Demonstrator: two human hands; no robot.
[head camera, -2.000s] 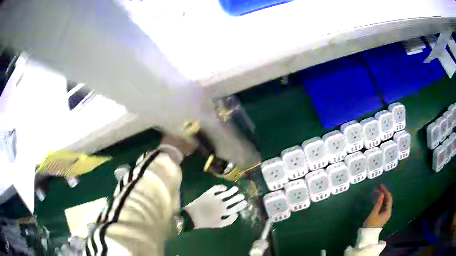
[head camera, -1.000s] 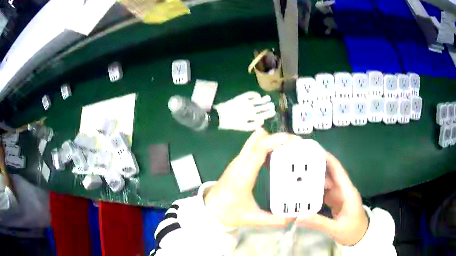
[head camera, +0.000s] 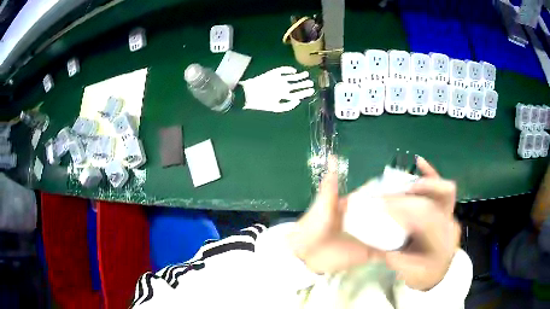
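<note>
A white wall adapter (head camera: 372, 222), blurred, is tilted between my two hands in front of me, with dark prongs showing at its upper right. My bare left hand (head camera: 328, 238) holds its left side, thumb pointing up. My bare right hand (head camera: 431, 226) is around its right side, fingers bent over it. Blur hides the exact finger contacts. Identical adapters (head camera: 398, 98) stand face up in two rows to the right of the metal post (head camera: 333, 27).
On the green surface lie a white glove (head camera: 277, 90), clear bottle (head camera: 208, 89), dark pad (head camera: 171, 146), white pad (head camera: 203, 163) and an adapter heap (head camera: 99, 148) on a pale sheet (head camera: 129, 90). A tan tool cup (head camera: 306, 48) is at the post. Single adapters (head camera: 221, 38) line the far side.
The adapter was upright with its outlet face towards me; it is now tilted and turned, with its prongs showing. The hands have shifted with it. The view has tilted downward.
</note>
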